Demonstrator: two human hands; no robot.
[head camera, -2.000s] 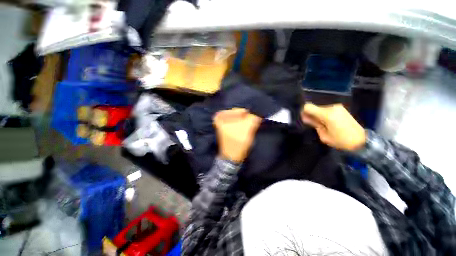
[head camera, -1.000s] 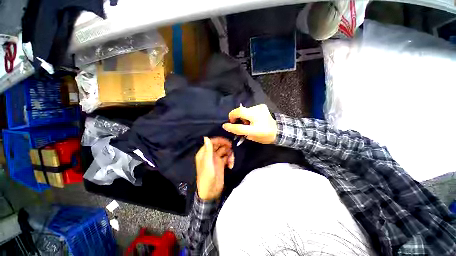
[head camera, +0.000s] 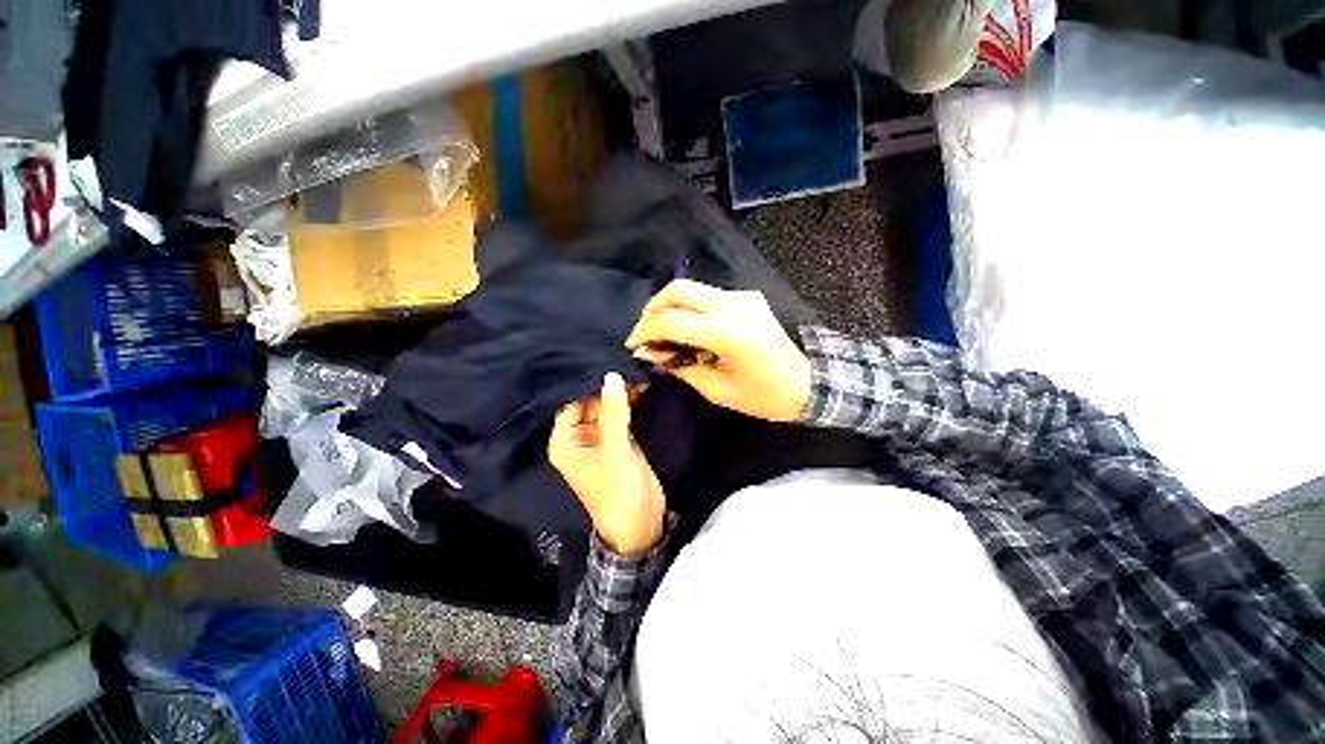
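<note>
A dark navy-black garment (head camera: 509, 342) lies across my lap and spreads left over a black bin. A small white tag (head camera: 432, 464) shows on its left part. My left hand (head camera: 610, 465) pinches the garment between thumb and fingers. My right hand (head camera: 730, 349) is just above and right of it, fingers curled close to the same spot, with a small dark thing partly hidden in them; I cannot tell clearly what it is. The fingertips of both hands nearly meet at the cloth.
Clear plastic bags (head camera: 349, 480) lie in the black bin (head camera: 480, 567). A tan carton (head camera: 385, 247), blue crates (head camera: 124, 327) and a red stool (head camera: 472, 705) are around the left. A white table edge (head camera: 509, 37) crosses the top. A plastic-wrapped white bundle (head camera: 1148, 276) is at right.
Both hands were apart over the garment, then came together at its middle. Since then my left hand has closed on the cloth and my right has lifted slightly. The view has shifted.
</note>
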